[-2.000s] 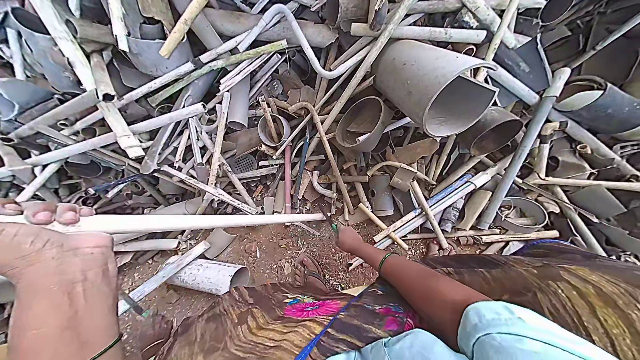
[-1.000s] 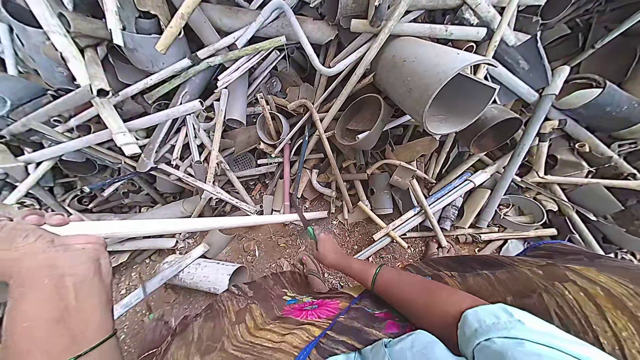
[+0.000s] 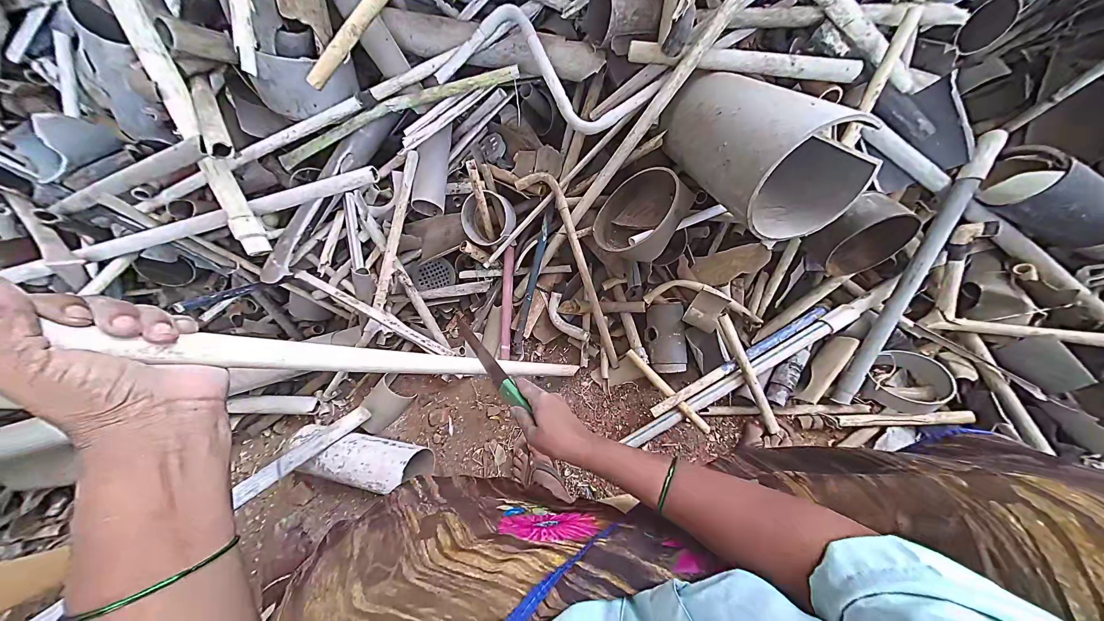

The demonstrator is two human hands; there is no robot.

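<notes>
A long whitish plastic pipe (image 3: 345, 353) lies nearly level across the left half of the view. At its left end my left hand (image 3: 112, 362) grips it, fingers curled over the top and palm turned up. My right hand (image 3: 548, 421) is closed on the green handle of a knife (image 3: 487, 360), whose dark, brownish blade points up and left. That blade crosses the pipe a little left of its right end; whether it touches the pipe I cannot tell.
Scrap plastic pipes cover the ground ahead, among them a wide split grey pipe (image 3: 733, 147) and a bent white tube (image 3: 552, 78). A short whitish pipe piece (image 3: 366, 461) lies on reddish soil (image 3: 457, 431) near my feet, beside the patterned brown cloth (image 3: 414, 552).
My right hand with the knife has moved right, then left, then right again relative to the pipe; the blade now overlaps it. My left hand keeps hold of the pipe.
</notes>
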